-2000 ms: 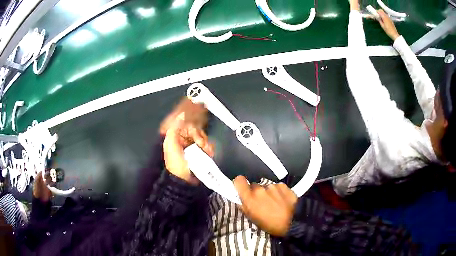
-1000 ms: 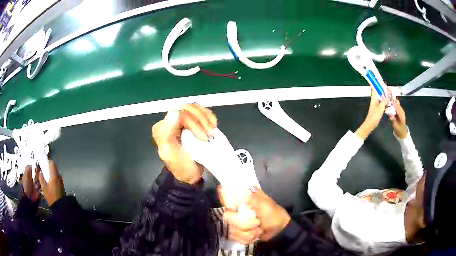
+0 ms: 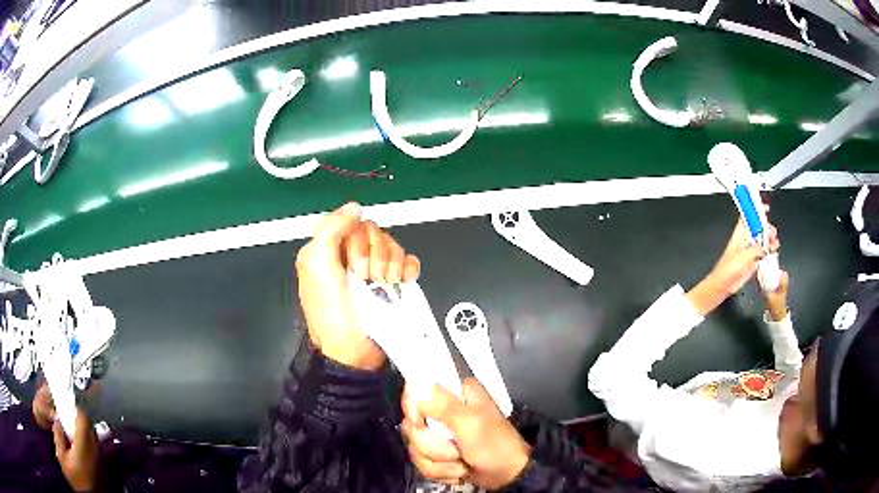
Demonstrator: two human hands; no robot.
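A white shell assembly runs slantwise between my two hands, above the bench edge. My left hand grips its wide upper end, with dark openings showing under the fingers. My right hand is wrapped around its lower, narrower end. A white shell cover with a spoked round end lies on the black bench just right of the held piece. Another shell cover lies farther back, near the white rail. The inside of the held piece is hidden.
Curved white arms with thin wires lie on the green conveyor behind the white rail. At right a person in white sleeves holds a shell with a blue battery. At far left another person's hands hold a white piece beside piled shells.
The curved arms on the conveyor have shifted left. My hands stay on the white piece, now turned so that dark openings show. The curved arm and wires seen earlier beside my right hand no longer show.
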